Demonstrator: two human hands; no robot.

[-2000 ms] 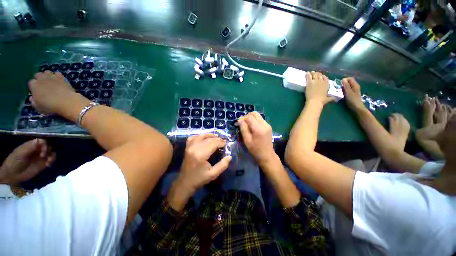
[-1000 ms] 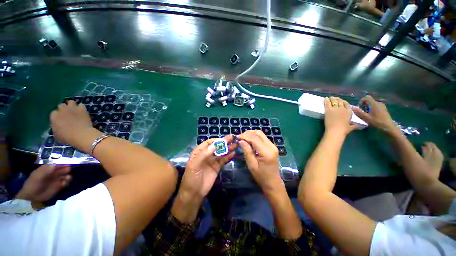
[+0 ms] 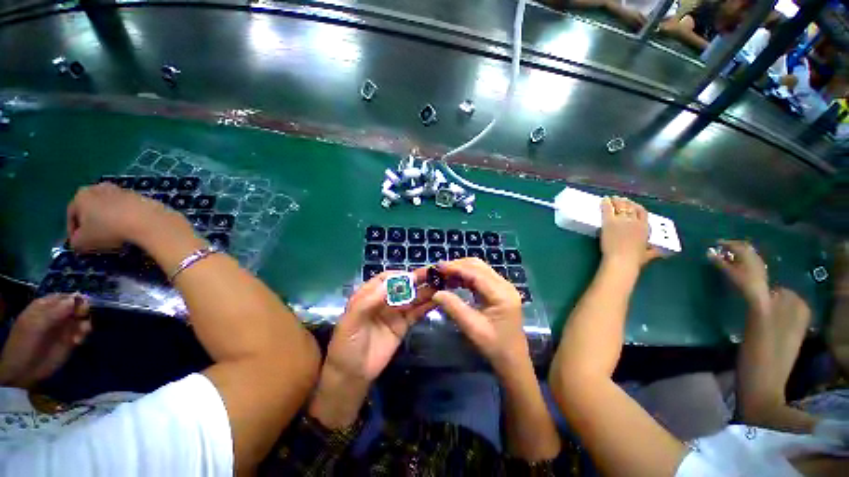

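Note:
My left hand [image 3: 370, 326] holds a white-rimmed housing with a green circuit board [image 3: 400, 289] in its fingertips, the green face showing. My right hand [image 3: 484, 303] holds a small black cover [image 3: 435, 277] between thumb and fingers, close to the right of the housing. The two parts are apart. Both hands are above the near edge of a clear tray [image 3: 537, 333] with rows of black covers [image 3: 416, 237]. The fingers hide some of the tray's near rows.
A heap of white-silver units [image 3: 410, 182] lies behind the tray. A white cord [image 3: 503, 191] runs to a power strip [image 3: 579, 211], where a neighbour's hand rests. Another person's arm reaches over a second tray at left. Small units stand on the dark strip [image 3: 307, 88].
Since the earliest frame, the housing's green face has come into view and the black cover is raised beside it. The right neighbour's farther hand has left the power strip.

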